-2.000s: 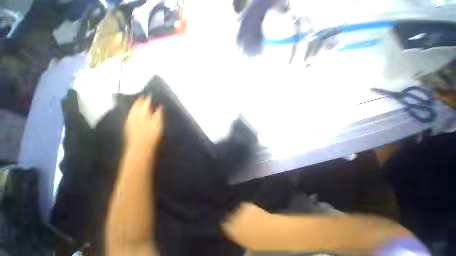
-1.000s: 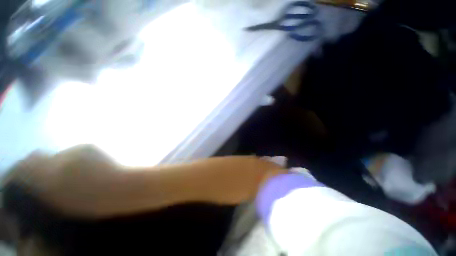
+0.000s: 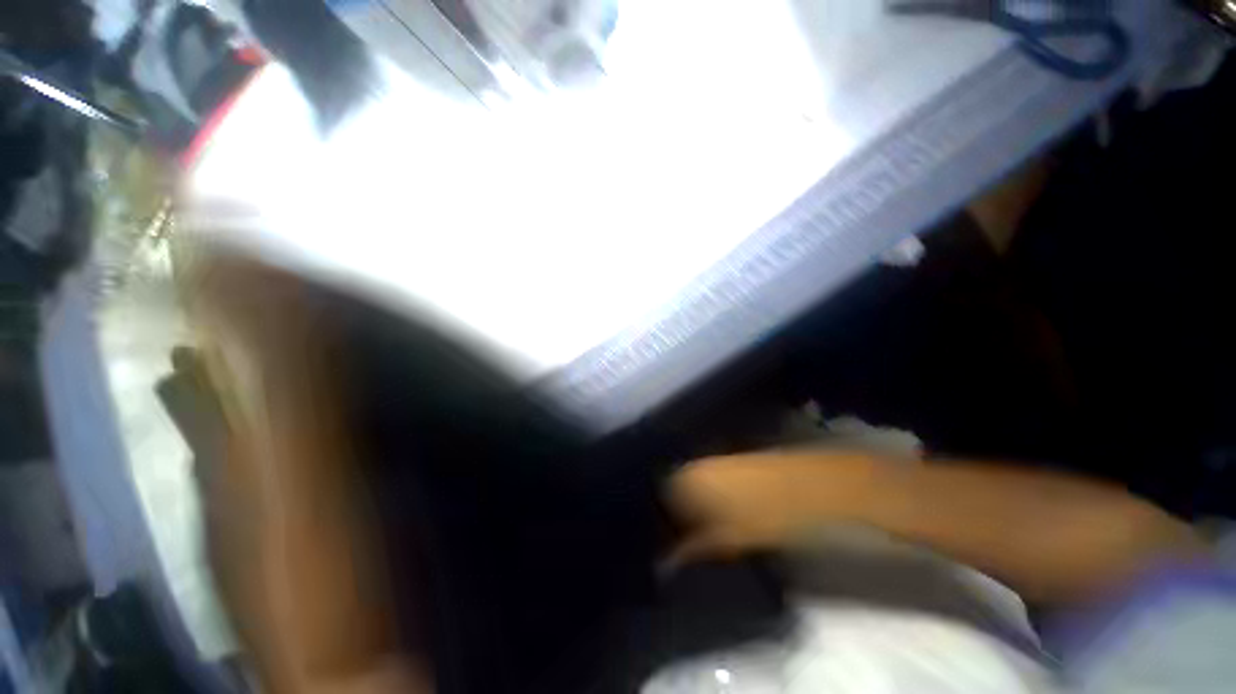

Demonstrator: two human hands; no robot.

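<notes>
A large black garment lies bunched from the table edge down over my lap, blurred by motion. My left hand is a blur at the garment's upper left edge; its fingers cannot be made out. My right hand is at the garment's right side, below the table edge, with its fingers on the dark cloth. The fingertips are partly lost in the cloth.
The white table is glaring, with a printed ruler along its grey front edge. Scissors with dark blue handles lie at the upper right. Blurred machine parts show at the top. Dark cloth hangs at the right.
Since one second ago the view has swung back left, and the left forearm shows again. The right hand now shows lower, below the table edge. The garment now spreads between both arms.
</notes>
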